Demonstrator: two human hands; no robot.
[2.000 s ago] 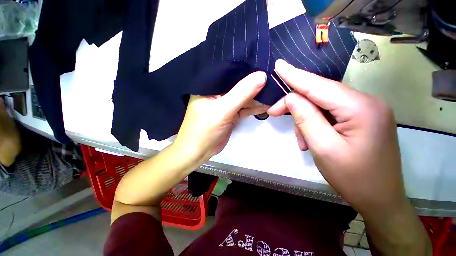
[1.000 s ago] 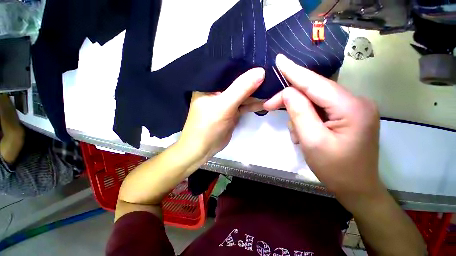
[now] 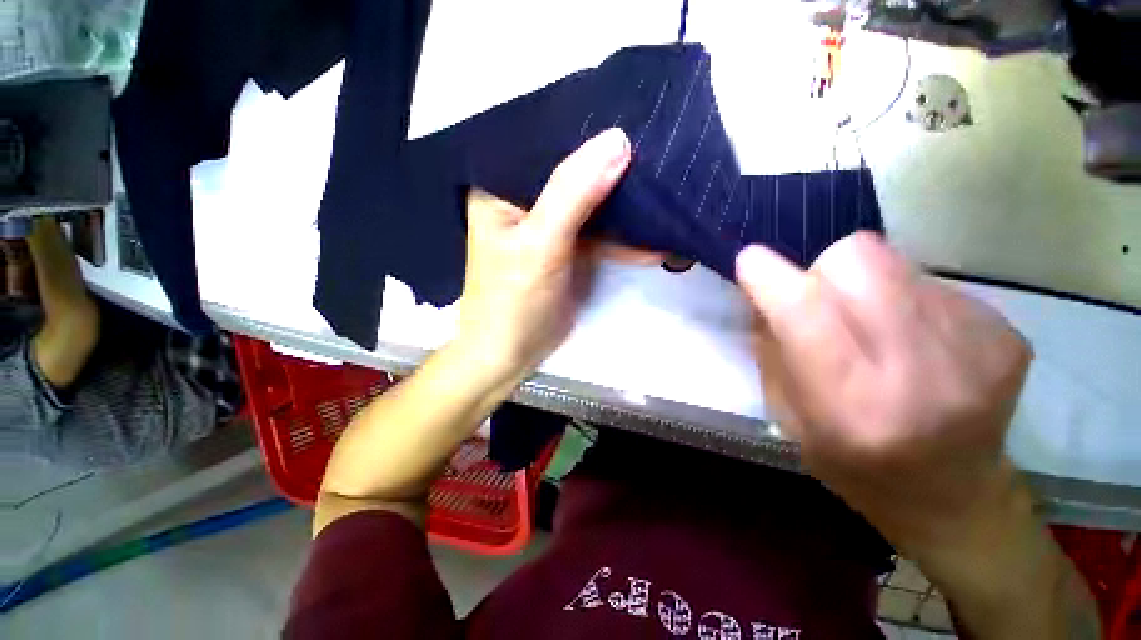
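A dark pinstriped garment piece [image 3: 676,125] lies between my hands on the white table. My left hand [image 3: 519,281] grips its near edge, thumb on top and fingers beneath. My right hand [image 3: 882,350] is blurred and pinches the cloth's near right edge between thumb and fingers. The thin metal tool does not show in it now. A striped part of the cloth [image 3: 807,215] spreads flat behind my right hand. Thin threads run from it towards the orange-red presser foot part [image 3: 830,56].
The cream machine bed [image 3: 1014,188] with a round metal plate [image 3: 940,103] is at right, under the dark machine head [image 3: 1001,19]. Dark cut pieces [image 3: 363,188] hang over the table edge at left. A red basket [image 3: 469,506] is below. Another person's arm [image 3: 63,306] is at far left.
The cloth has come away from under the presser foot area and is folded differently, nearer to me. My right hand has moved right and down and taken the cloth edge. The thin tool has gone from sight.
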